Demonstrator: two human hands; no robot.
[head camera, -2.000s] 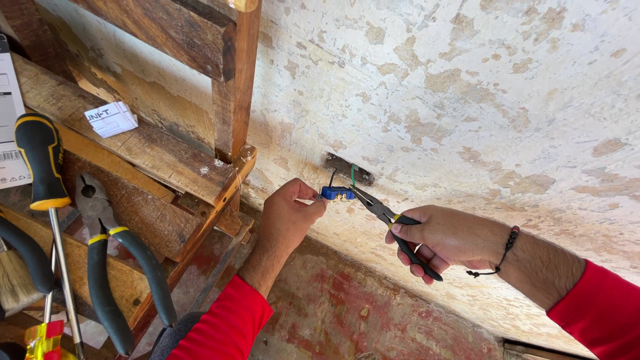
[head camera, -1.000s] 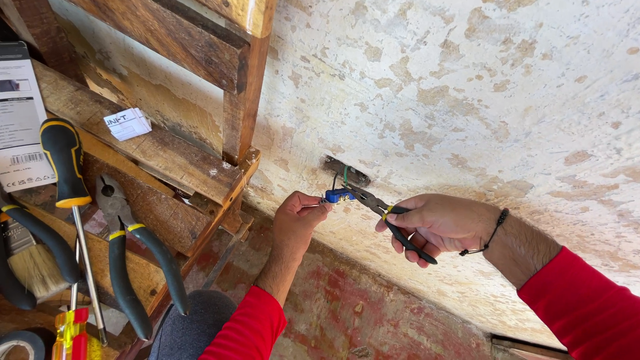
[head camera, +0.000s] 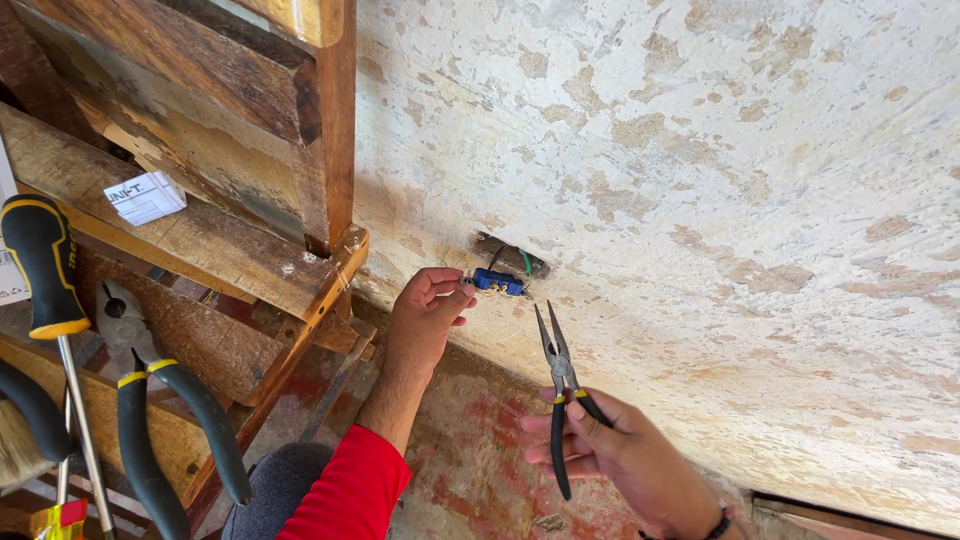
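Observation:
A blue electrical outlet body (head camera: 496, 282) with brass screws is pinched at its left metal tab by my left hand (head camera: 435, 304). It sits just in front of a rectangular wall box opening (head camera: 511, 253), where a dark wire and a green wire show. My right hand (head camera: 607, 442) holds long-nose pliers (head camera: 559, 360) with black grips and yellow bands. Their jaws are slightly apart and point up, below and right of the outlet, not touching it.
At left, a wooden rack (head camera: 225, 247) bears a folded printed paper (head camera: 146, 198), a black and yellow screwdriver (head camera: 46, 262), large pliers (head camera: 142, 360) and a paintbrush (head camera: 19, 442). A peeling plastered wall (head camera: 675, 187) rises beyond my hands, above a worn red floor (head camera: 465, 442).
My right hand has drawn the long-nose pliers away from the outlet, down and back, and their jaws now point upward. My left hand still holds the outlet.

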